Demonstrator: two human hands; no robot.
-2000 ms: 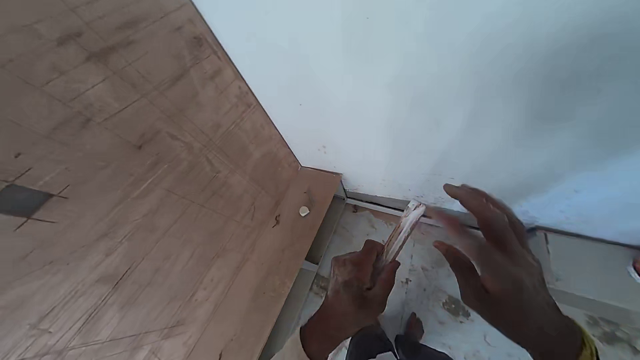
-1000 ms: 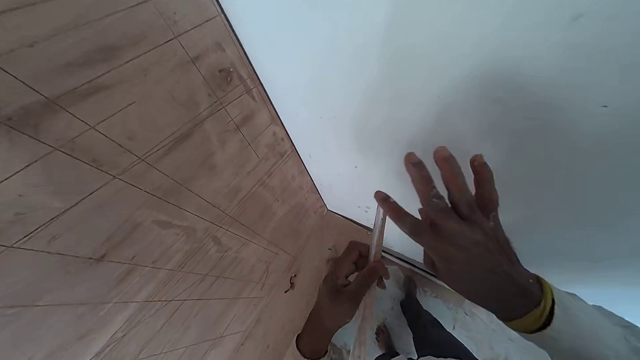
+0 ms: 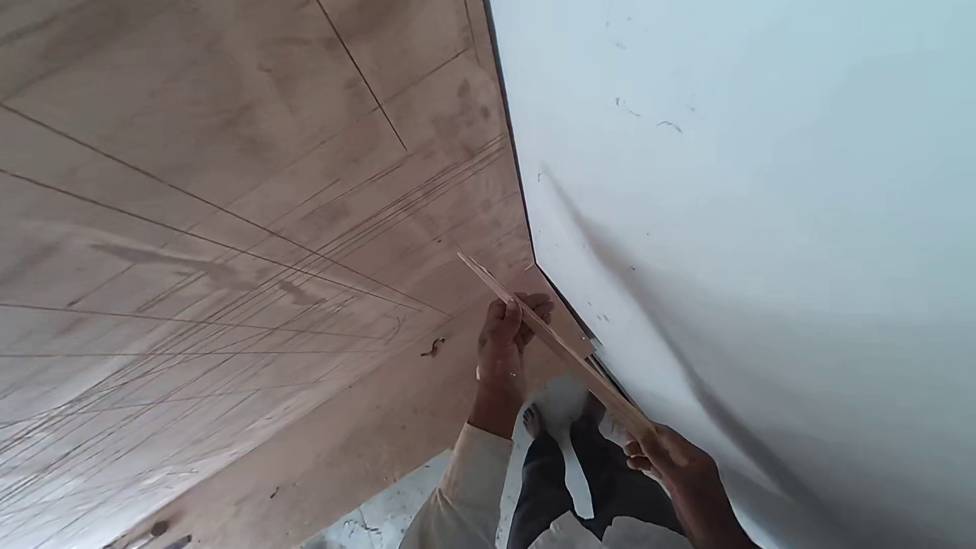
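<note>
A long thin wooden strip (image 3: 568, 352) runs diagonally between my two hands, its splintered, pointed end up and to the left. My left hand (image 3: 507, 328) grips it near that end, with the thumb on top. Around the lower right end of the strip, my right hand (image 3: 667, 454) is closed; part of its fingers is hidden behind the wood. The strip is held over a wooden panel (image 3: 229, 183) scored with many straight lines and, farther down, beside the white wall surface.
A white wall (image 3: 762, 229) rises on the right, meeting the panel along a dark edge. A small curled dark scrap (image 3: 433, 348) lies on the wood. Small dark objects (image 3: 159, 528) are at the bottom left. My legs and bare feet are below, on a pale floor (image 3: 396, 507).
My right hand was spread with its fingers apart near the wall; now it holds the strip's lower end. The strip now lies diagonally across both hands. The view has shifted considerably.
</note>
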